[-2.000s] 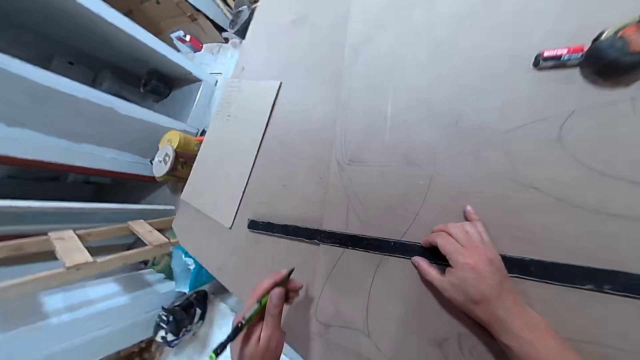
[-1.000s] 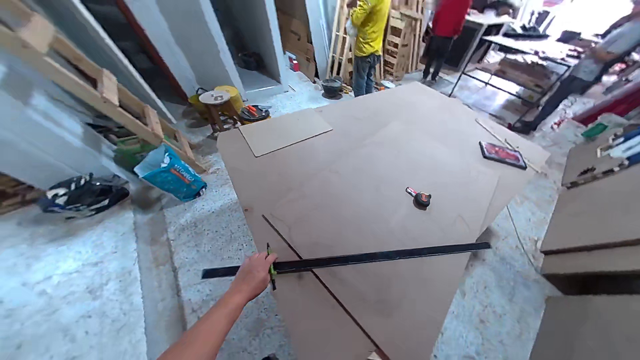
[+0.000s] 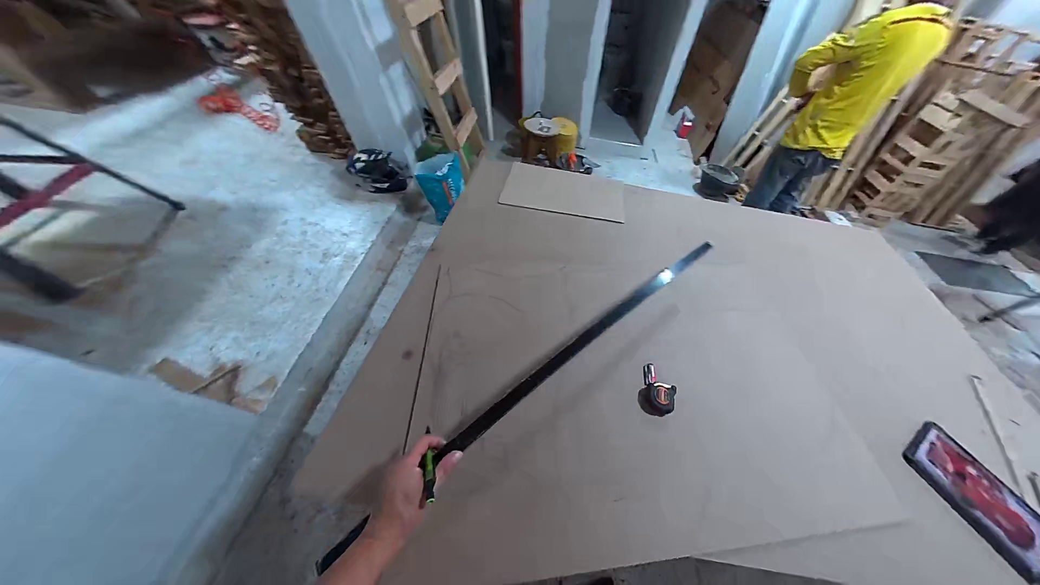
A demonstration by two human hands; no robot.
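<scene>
My left hand, low and left of centre, is closed around a long black straight bar and a green-and-black pen or marker. From the hand the bar slants up to the right above the brown sheet board; its other end shows below my wrist. A black tape measure lies on the board right of the bar, with a small red-and-black marker at its upper side. Faint curved pencil lines run across the board's left part. My right hand is out of view.
A small rectangular panel lies at the board's far left. A device with a lit screen is at the right. Beyond stand a person in a yellow top, a wooden ladder and a blue bag.
Two seconds ago the bar lay flat under my right hand, while my left held the pen. My left hand now holds both, and my right hand has left the view. The view has swung widely.
</scene>
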